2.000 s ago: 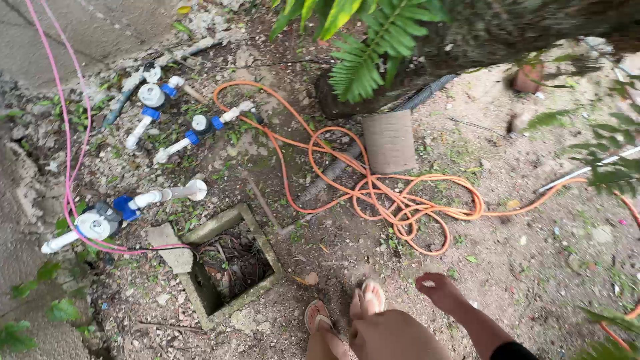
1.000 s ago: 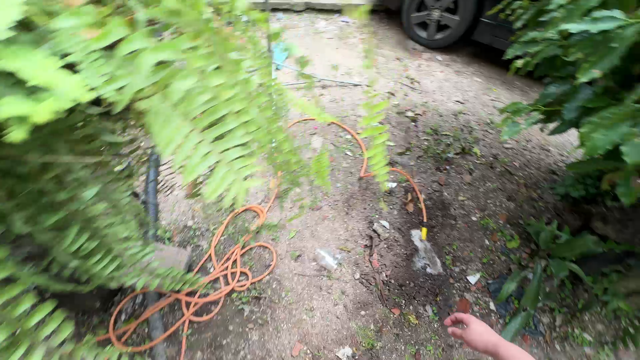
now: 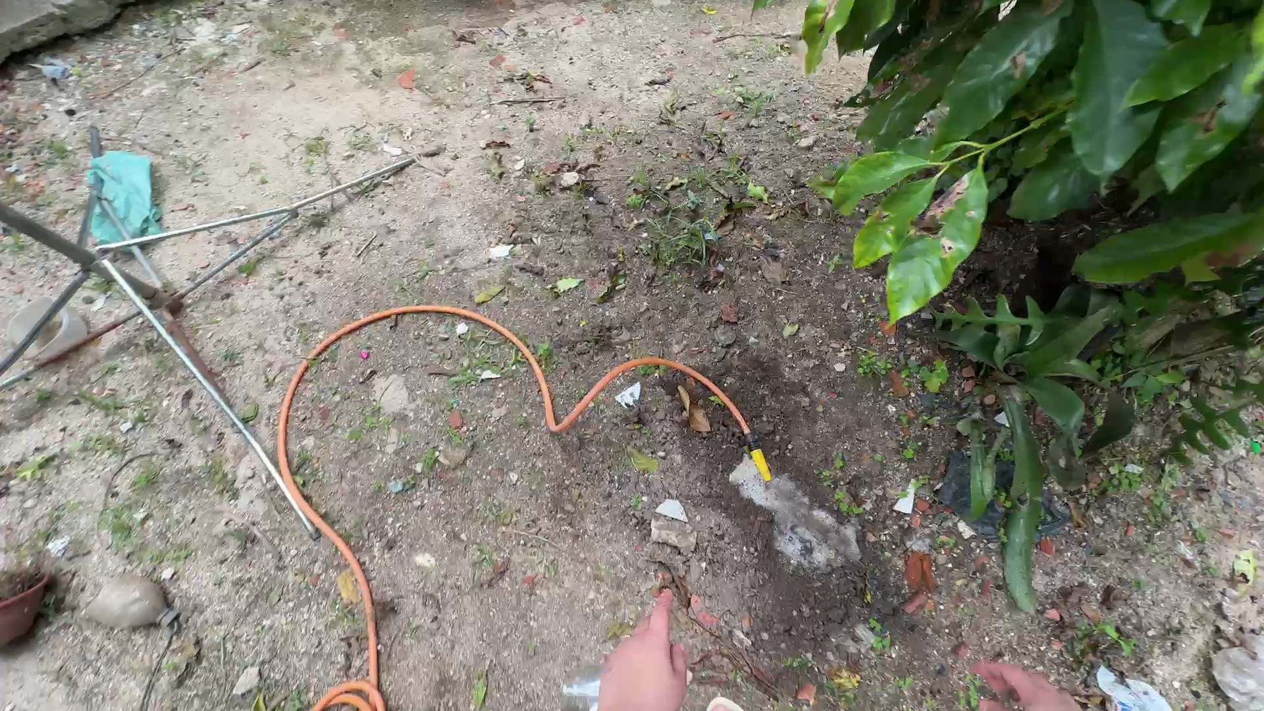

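My left hand [image 3: 646,660] shows at the bottom middle, its index finger extended over the soil and nothing visible in it. At the lower right edge, my right hand [image 3: 1022,685] is partly in view, fingers apart and holding nothing visible. Above and between the hands lies an orange garden hose [image 3: 549,403], touched by neither. It curves across the dirt and ends in a yellow nozzle [image 3: 758,464], which points down at a pale grey wet-looking patch [image 3: 805,528]. Beside my left hand is a clear plastic item [image 3: 583,688], partly cut off.
A metal rod frame [image 3: 212,390] with a teal cloth [image 3: 126,196] stands at left. A terracotta pot [image 3: 22,604] sits at the lower left edge. Leafy branches [image 3: 923,242] overhang the upper right. Stones and broken pieces, such as a brick fragment [image 3: 918,571], dot the ground.
The view has moved forward along the hose to its nozzle end. My left hand, not seen one second ago, is now in view. The hose nozzle still lies at the pale patch.
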